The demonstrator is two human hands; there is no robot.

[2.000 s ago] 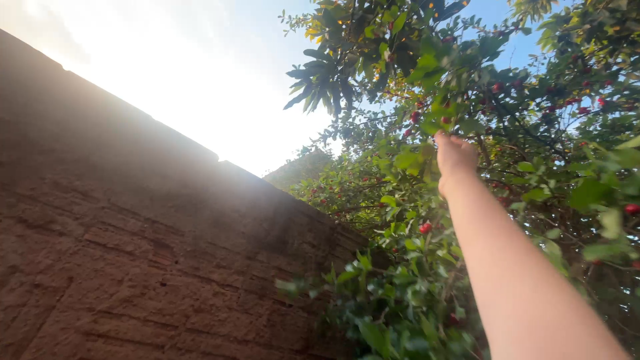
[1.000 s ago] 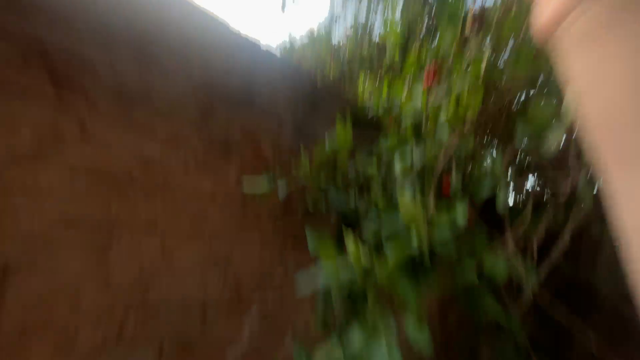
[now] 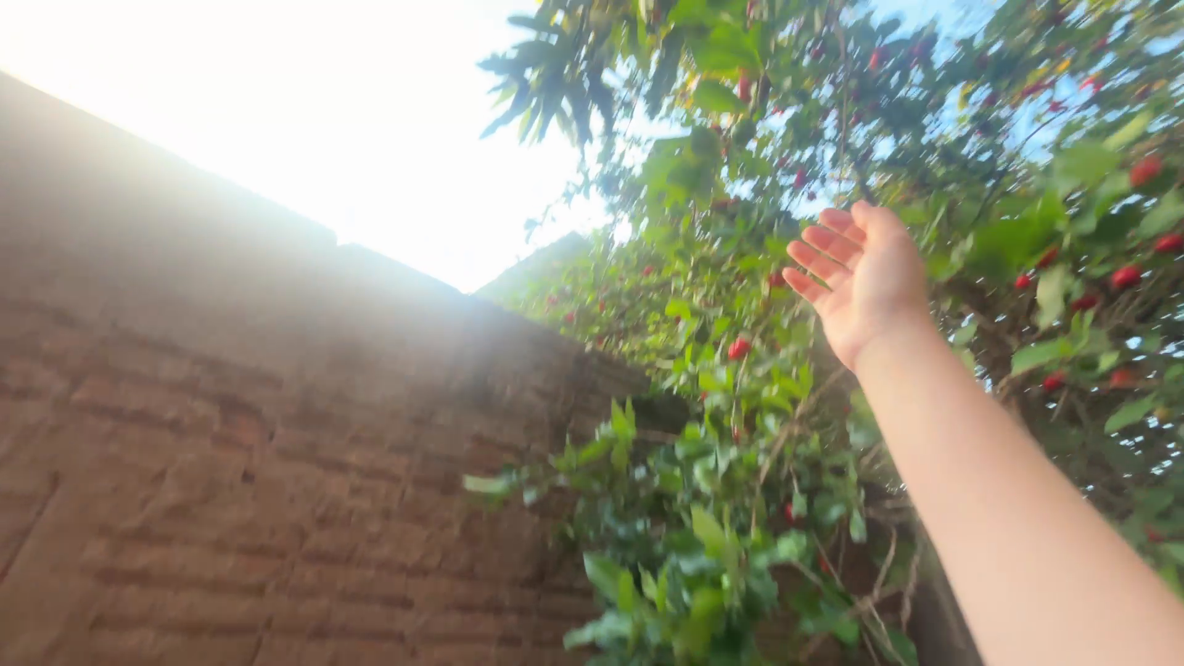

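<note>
My right hand (image 3: pixel 865 273) reaches up from the lower right, its palm turned toward me and its fingers apart and slightly bent. Nothing shows in the palm. Behind it and around it is a leafy bush (image 3: pixel 703 462) with small red fruits. One red fruit (image 3: pixel 739 349) hangs below and left of the fingers, and another red fruit (image 3: pixel 1126 277) is among several to the right of the wrist. A dark, thin twig (image 3: pixel 844 102) comes down above the fingertips; whether they touch it, I cannot tell. My left hand is outside the view.
A rough brick wall (image 3: pixel 277 481) fills the left side, its top edge sloping down toward the bush. Strong sunlight glares over that edge. Bare thin branches (image 3: pixel 888 564) stick out beneath my forearm, and more foliage (image 3: pixel 555 74) hangs overhead.
Two seconds ago my right hand was up at the leaves with its fingers drawn together; now they are spread and the palm shows. The view swung down and back up in between.
</note>
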